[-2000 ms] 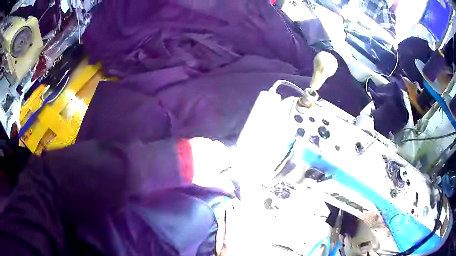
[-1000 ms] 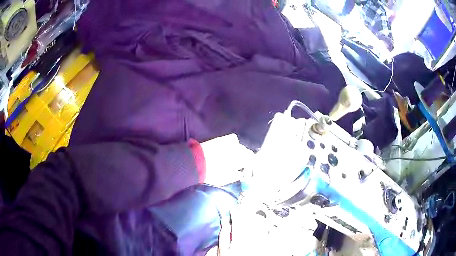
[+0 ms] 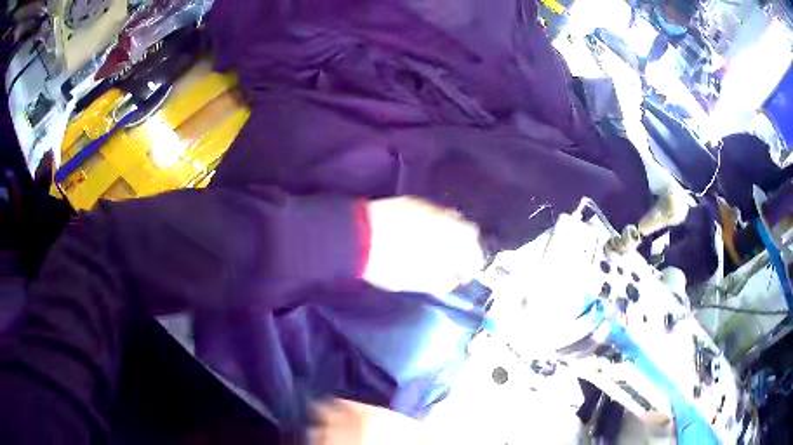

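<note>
A large dark purple garment (image 3: 522, 161) lies heaped in front of me and along the left side of the white sewing machine head (image 3: 622, 300). A shinier bluish part of the cloth (image 3: 391, 339) runs toward the needle area, which is lost in glare. My left hand (image 3: 422, 246), past a red cuff, lies over the cloth beside the machine head. It is overexposed, so its fingers and grip are unclear. My right hand (image 3: 352, 424) is at the bottom edge by the lower cloth, blurred and partly cut off. Its grip is unclear.
A yellow slatted crate (image 3: 161, 139) stands left of the garment. A cream bulb-shaped part (image 3: 665, 211) sticks up from the machine head. Dark cloth, cables and shiny clutter lie at the upper right. The white machine bed (image 3: 513, 404) is overexposed.
The view has shifted, so crate and machine sit further right. My left hand has moved up from the needle area over the cloth. My right hand has come into view at the bottom.
</note>
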